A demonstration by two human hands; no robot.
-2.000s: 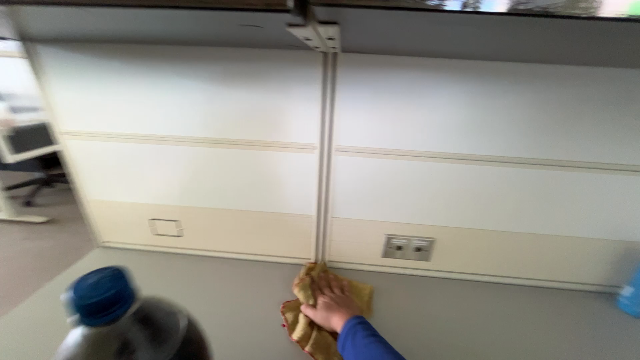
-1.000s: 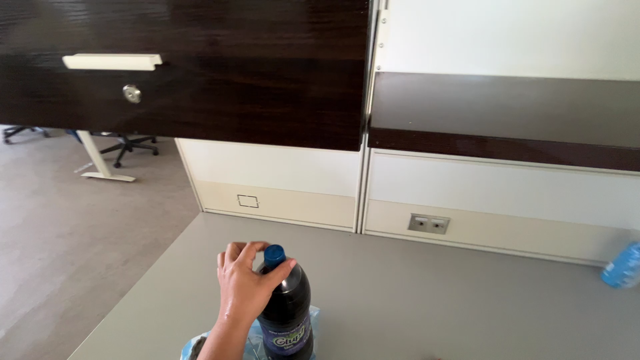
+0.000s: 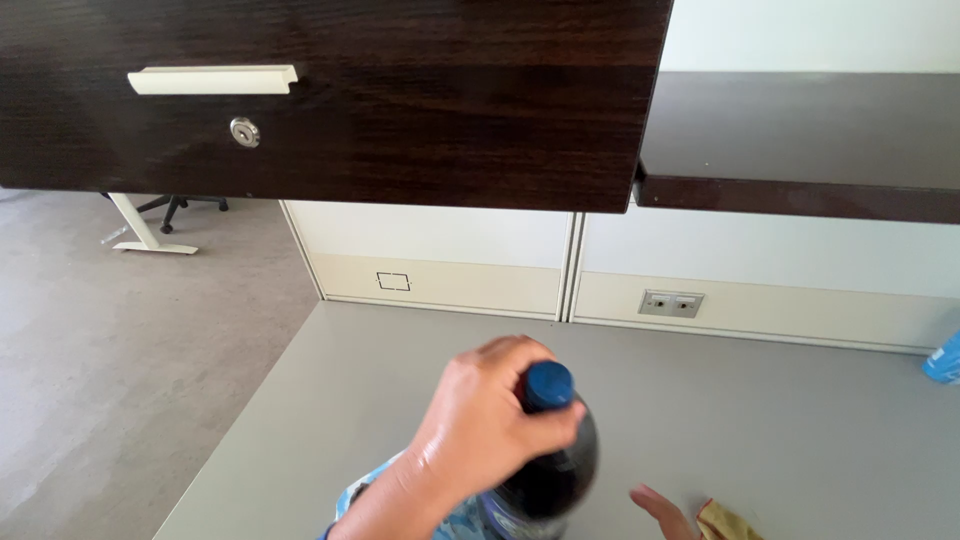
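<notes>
A large plastic bottle of dark liquid with a blue cap (image 3: pixel 550 384) stands at the lower middle of the grey desk. My left hand (image 3: pixel 491 412) grips its neck just below the cap, coming from the left. Behind my forearm lies a blue and white patterned item (image 3: pixel 461 523), mostly hidden. At the bottom edge my right hand (image 3: pixel 664 514) shows only partly, beside a yellow cloth (image 3: pixel 724 521) with a red edge. Whether it holds the cloth cannot be told.
A dark wood overhead cabinet (image 3: pixel 450 97) with a white handle and lock hangs above the desk (image 3: pixel 750 405). To its right is a dark shelf (image 3: pixel 810 135). A socket plate (image 3: pixel 671 304) sits in the panel. A blue object (image 3: pixel 943 360) is at the right edge.
Two seconds ago a hand pressed the yellow cloth near the panel's foot; now the cloth is at the bottom edge. My left hand has come onto the bottle's neck. The view has shifted.
</notes>
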